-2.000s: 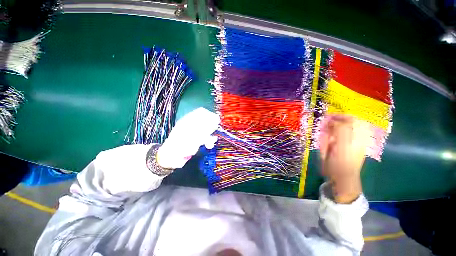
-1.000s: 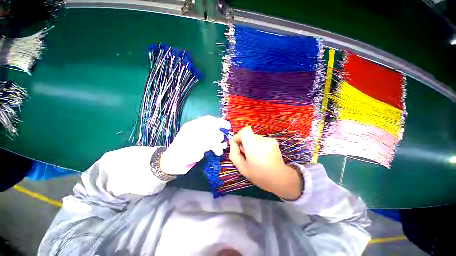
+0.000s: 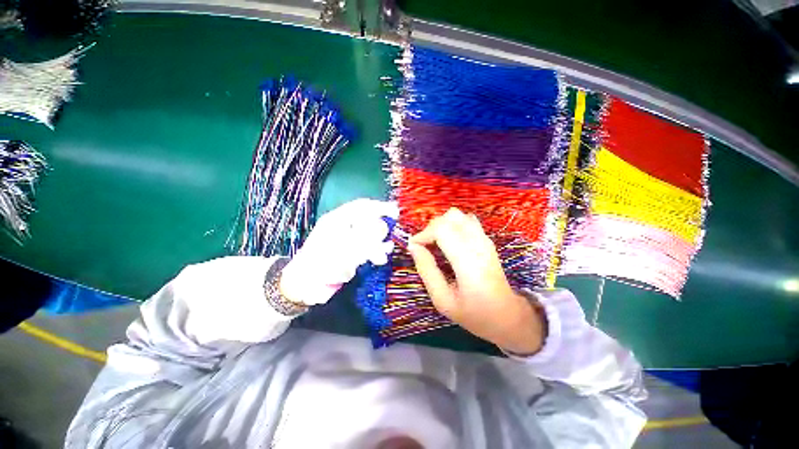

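Observation:
My left hand (image 3: 337,248), in a white glove, holds a small blue connector housing (image 3: 391,227) at its fingertips. My bare right hand (image 3: 464,267) is just right of it, thumb and forefinger pinched at short strands that run to the housing; which wire it grips is too small to tell. Both hands are over the left edge of the part-wired harnesses (image 3: 412,307), whose blue housings lie at the left end. Red wires (image 3: 473,203), purple wires (image 3: 473,151) and blue wires (image 3: 482,88) lie above in bands.
A fan of harnesses (image 3: 293,171) lies left. Right of a yellow strip (image 3: 576,131) are red, yellow (image 3: 644,188) and pink wires (image 3: 626,250). White wires (image 3: 37,88) and dark-and-white wires (image 3: 17,188) lie far left. A metal rail (image 3: 491,54) edges the green surface (image 3: 158,131).
My right hand has come from the pink wires on the right to the housing at my left hand. In the last second it has shifted slightly right and up from the housing.

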